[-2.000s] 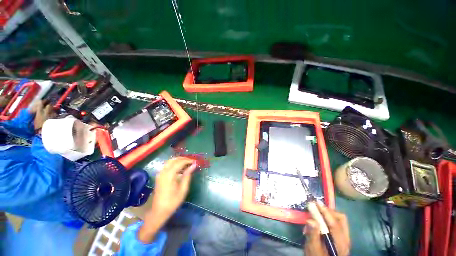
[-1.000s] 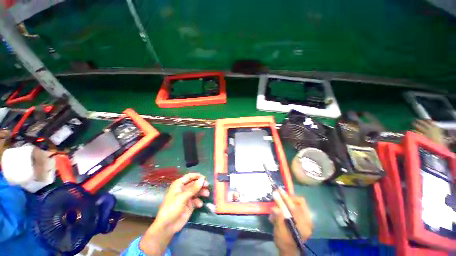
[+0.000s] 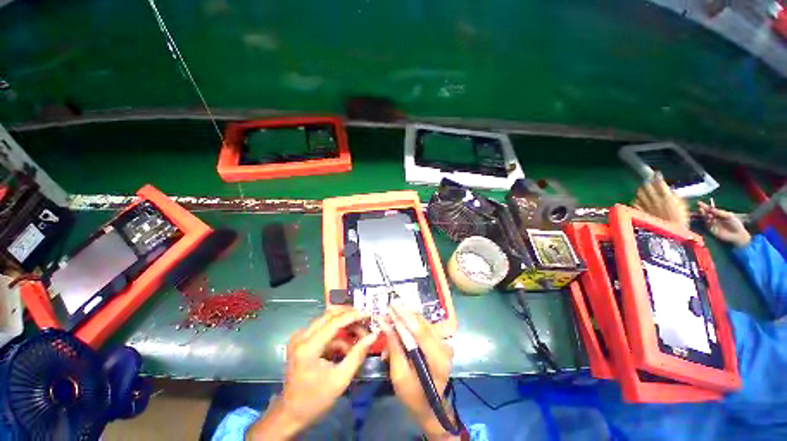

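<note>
A tablet with a silver battery (image 3: 386, 250) lies in an orange-red foam tray (image 3: 335, 228) in front of me. My right hand (image 3: 418, 357) holds a soldering iron (image 3: 412, 351) like a pen, its thin metal tip pointing up over the battery. My left hand (image 3: 324, 357) is at the tray's lower left corner, thumb and fingers close together beside my right fingers. Whether it holds a tiny part cannot be made out. A loose pile of tiny red components (image 3: 223, 308) lies to the left, near a black strip (image 3: 277, 254).
A pale tip-cleaning pot (image 3: 477, 264), a fume fan (image 3: 460, 209) and a yellowish metal box (image 3: 552, 250) stand right of the tray. Stacked red trays (image 3: 623, 344) lean further right, near another person's hands. A tilted framed tablet (image 3: 93, 271) and blue desk fan (image 3: 65, 388) are left. Framed tablets lie behind.
The view has swung right. My left hand has moved from near the red pile to the tray's lower edge, beside my right hand. The iron stays in my right hand.
</note>
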